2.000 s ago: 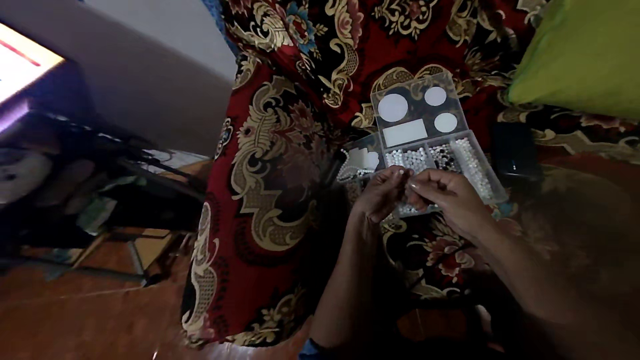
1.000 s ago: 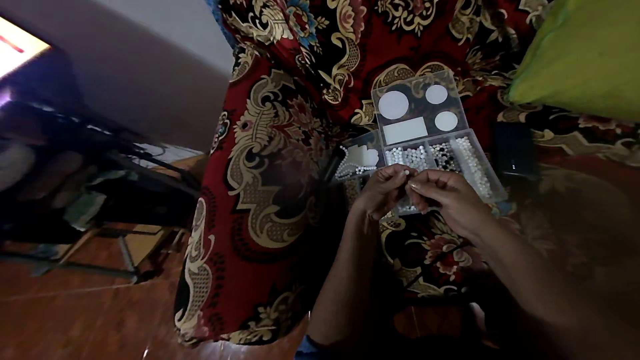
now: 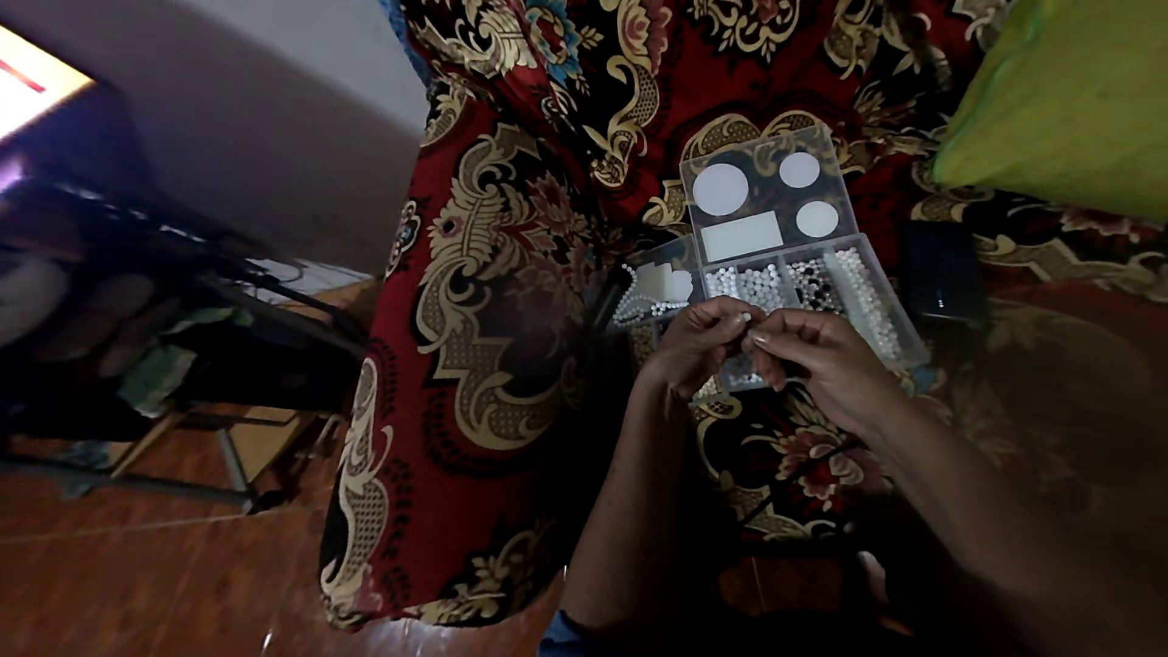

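My left hand pinches a small white bead between thumb and fingertips. Close against it, my right hand has its thumb and forefinger pinched together; whether a thread lies between them is too small to tell. Both hands are over the near edge of a clear plastic compartment box, which holds white beads and mixed dark and white beads. Its raised lid bears round and rectangular white stickers. At its left, partly behind my left hand, a second bead box holds a white bead strand.
The boxes rest on a sofa with a red, black and gold floral cover. A dark case lies to their right, below a green cushion. At the left are a metal-framed stand and a lit screen.
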